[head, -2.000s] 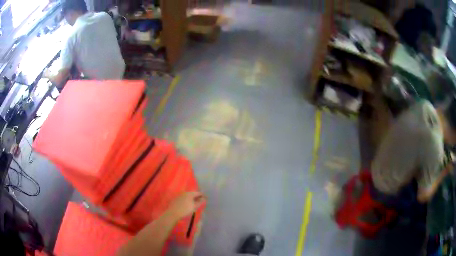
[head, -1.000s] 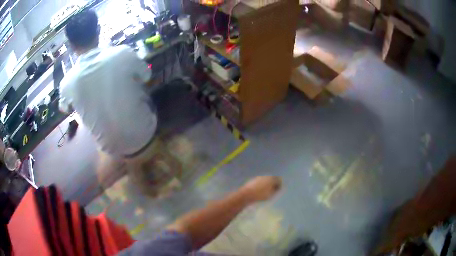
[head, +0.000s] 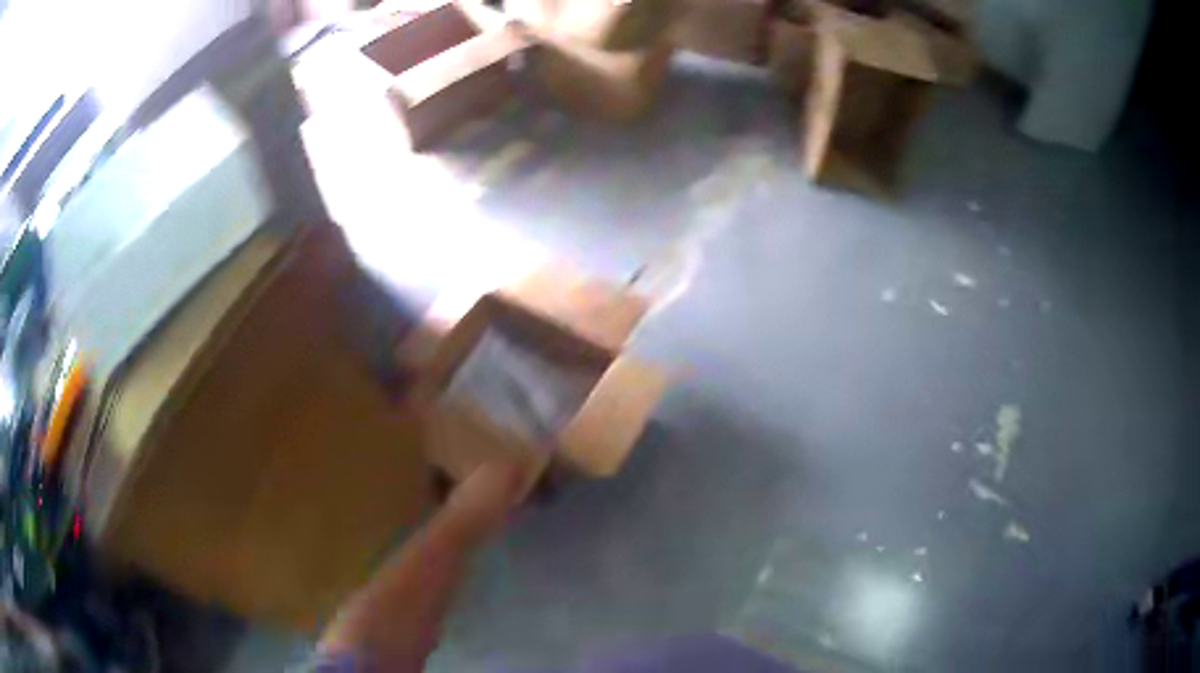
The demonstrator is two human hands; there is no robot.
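Note:
An open brown carton stands on the floor left of centre, its flaps spread and something pale and greyish inside. My left hand reaches in from the bottom left and overlaps the carton's near edge. The hand is blurred. I cannot tell whether it touches the carton or whether its fingers are open or closed. My right hand is out of the picture.
A brown wooden cabinet stands close on the left. More open cartons lie at the back, with an upright one right of them. Small pale scraps and marks dot the grey floor.
The view has swung right, past the red stacked boxes and the worker in a light shirt. The cabinet and open carton are nearer. My left hand now appears over the carton's edge.

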